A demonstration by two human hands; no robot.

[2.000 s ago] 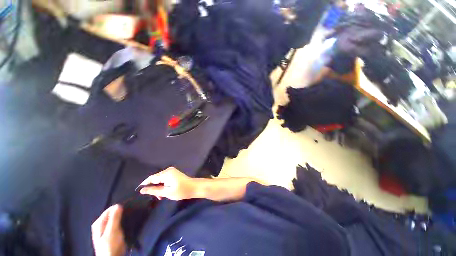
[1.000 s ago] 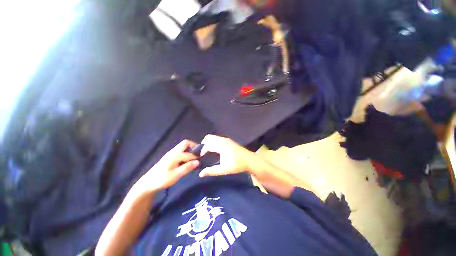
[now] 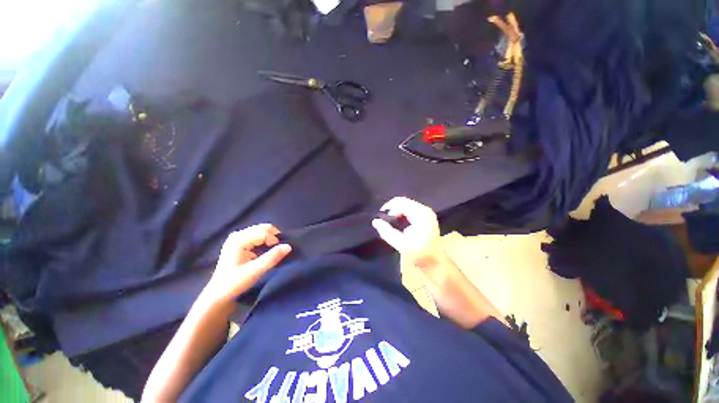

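A narrow dark navy fabric strip (image 3: 331, 234) is stretched between my hands at the near edge of the table, hard to tell from the cloth behind it. My left hand (image 3: 251, 256) pinches its left end between thumb and fingers. My right hand (image 3: 404, 227) pinches its right end, with the fingers curled over it. The large navy cover cloth (image 3: 260, 149) lies under and beyond my hands with long wrinkles.
Black shears (image 3: 319, 85) lie ahead on the cloth. An iron (image 3: 453, 142) with a red patch and tan cord (image 3: 514, 67) is at the right, beside heaped navy fabric (image 3: 583, 102). Thin threads (image 3: 162, 142) lie left. A tan piece (image 3: 382, 21) is at the far edge.
My hands, close together one second ago, are now apart with the strip stretched between them. The view has turned, and the shears and threads show more clearly.
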